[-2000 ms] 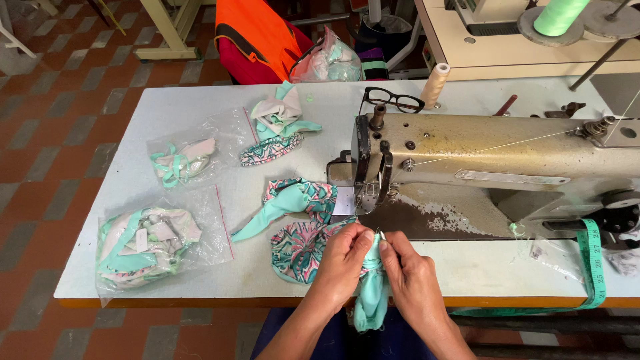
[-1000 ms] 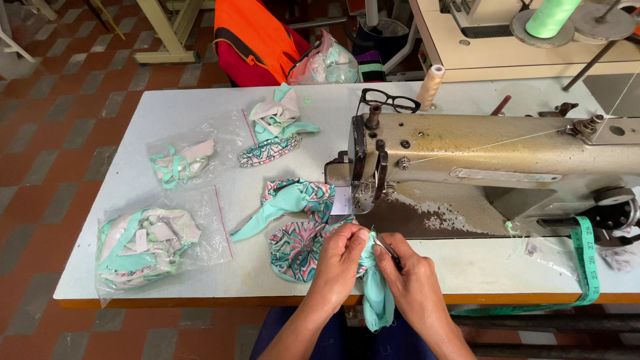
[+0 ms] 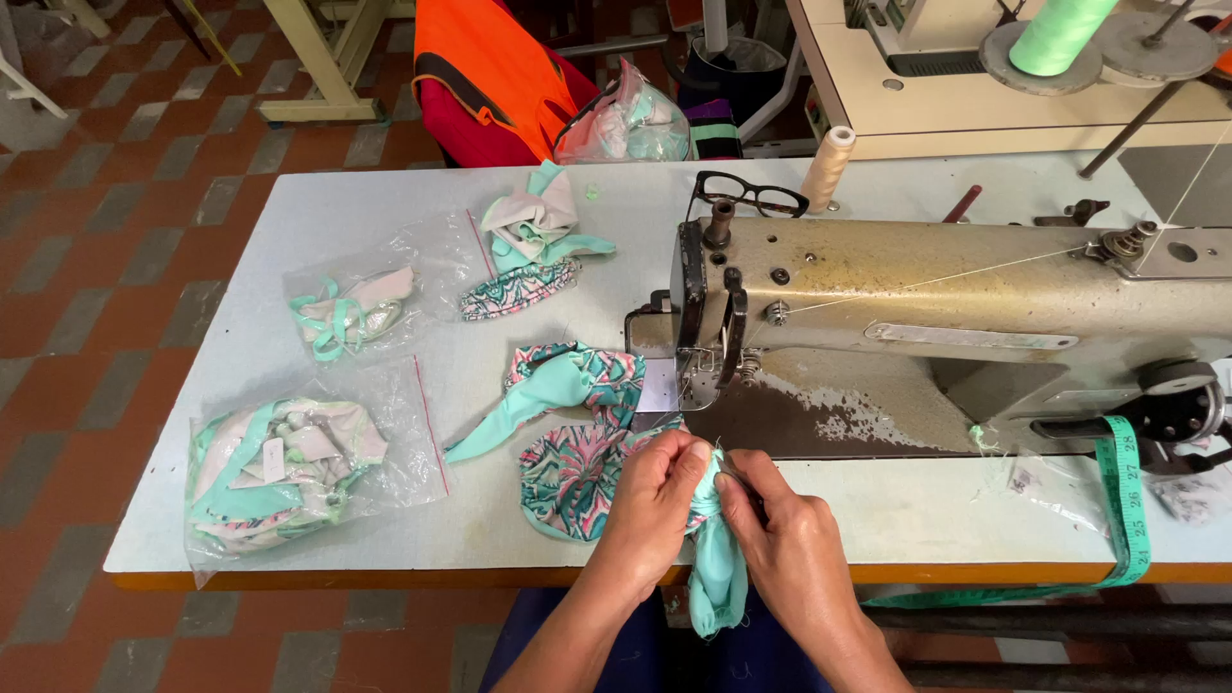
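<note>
Just in front of the sewing machine, my left hand pinches the turquoise fabric piece near its upper end. My right hand grips the same fabric from the other side; something dark and slim shows between its fingers, too hidden to name. The fabric's lower part hangs past the table edge. Patterned fabric with turquoise trim lies flat beside my left hand, and above it rests a patterned piece with a turquoise strap, close to the needle area.
Two clear plastic bags of fabric pieces lie at left. Behind are a fabric bundle, eyeglasses and a thread cone. A green tape measure hangs over the front edge at right.
Both hands stay at the table's front edge with the turquoise fabric between them. Its hanging part has shifted slightly, and the fingers have changed position a little.
</note>
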